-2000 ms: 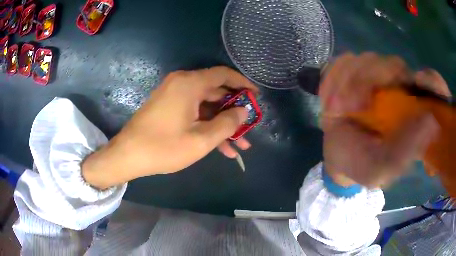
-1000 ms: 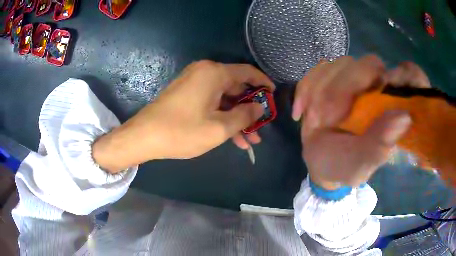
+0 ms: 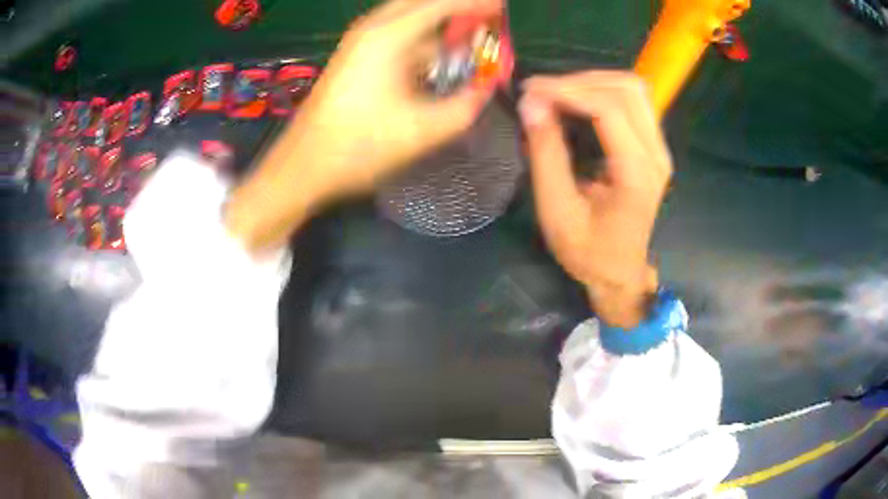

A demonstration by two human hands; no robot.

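Note:
My left hand (image 3: 385,122) is raised at the top centre, blurred, and holds a red housing (image 3: 500,63) with silvery and orange parts inside. My right hand (image 3: 609,185) is beside it, thumb and index fingertip close together near the housing. A small dark thing shows by these fingertips, but whether they grip it is too blurred to tell. The orange electric screwdriver (image 3: 682,44) shows beyond my right hand, its lower end hidden behind the fingers. The round screw plate (image 3: 448,200) lies below and behind the hands, partly covered by my left hand.
Rows of red waiting housings (image 3: 107,171) stand on the dark mat at left, some behind my left forearm. Another red unit (image 3: 237,12) is at the top left. A small red item (image 3: 732,44) lies by the screwdriver. A dark cable-like piece (image 3: 779,172) lies at right.
The view has shifted and shows more housings at left. My left hand has risen with the housing. My right hand is nearer to it, and the orange screwdriver now points up and away.

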